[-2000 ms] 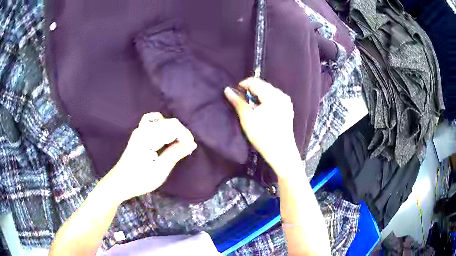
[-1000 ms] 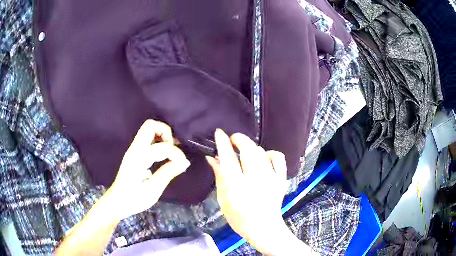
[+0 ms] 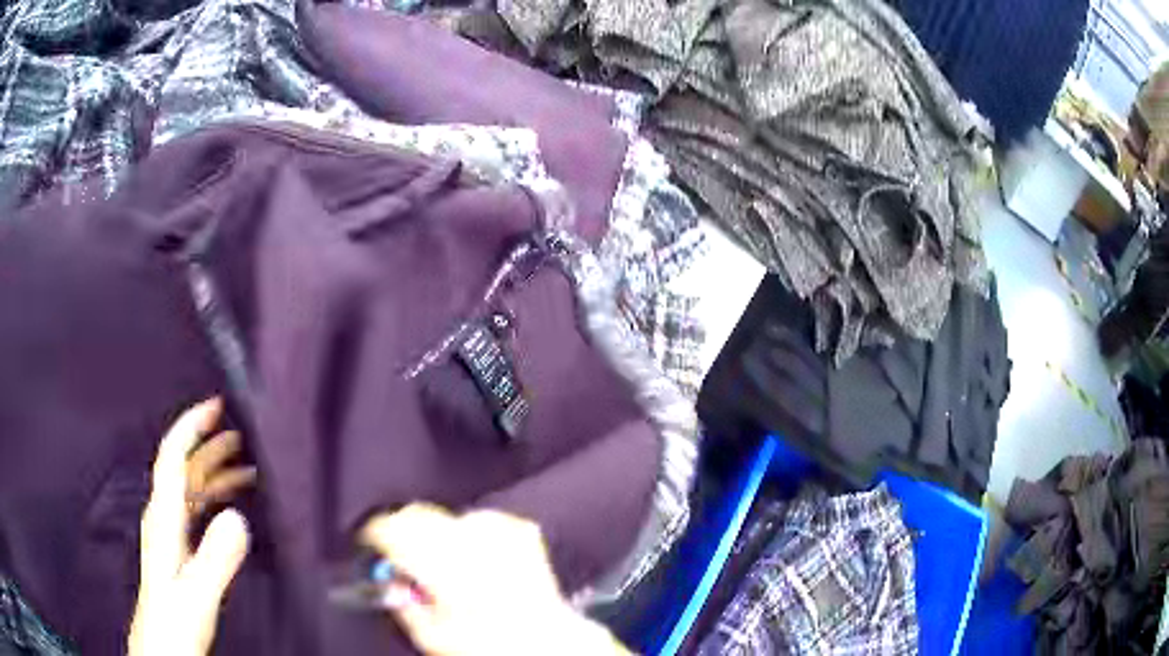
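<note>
The jacket (image 3: 372, 423) lies with its dark purple inner side up and a plaid band along its right edge. A narrow plaid seam strip (image 3: 221, 320) crosses the purple. A black care label (image 3: 491, 382) with pale print lies right of it. My left hand (image 3: 192, 525) is at the lower left over the purple, its fingers bent and apart from the thumb, with nothing seen in it. My right hand (image 3: 474, 577) is at the bottom centre, slightly blurred, closed around small thread snips (image 3: 385, 586), whose thin blades point left.
Grey-brown speckled garments (image 3: 820, 154) are heaped at the upper right, with black garments (image 3: 872, 397) below. A blue bin (image 3: 942, 551) at the lower right holds plaid pieces (image 3: 820, 583). More plaid fabric (image 3: 77, 103) lies at the upper left. Dark garments (image 3: 1096, 545) lie at the far right.
The view has shifted to the right. The purple side is now folded and rumpled, and the care label shows. The pocket bag no longer shows clearly. My hands are farther apart and lower left.
</note>
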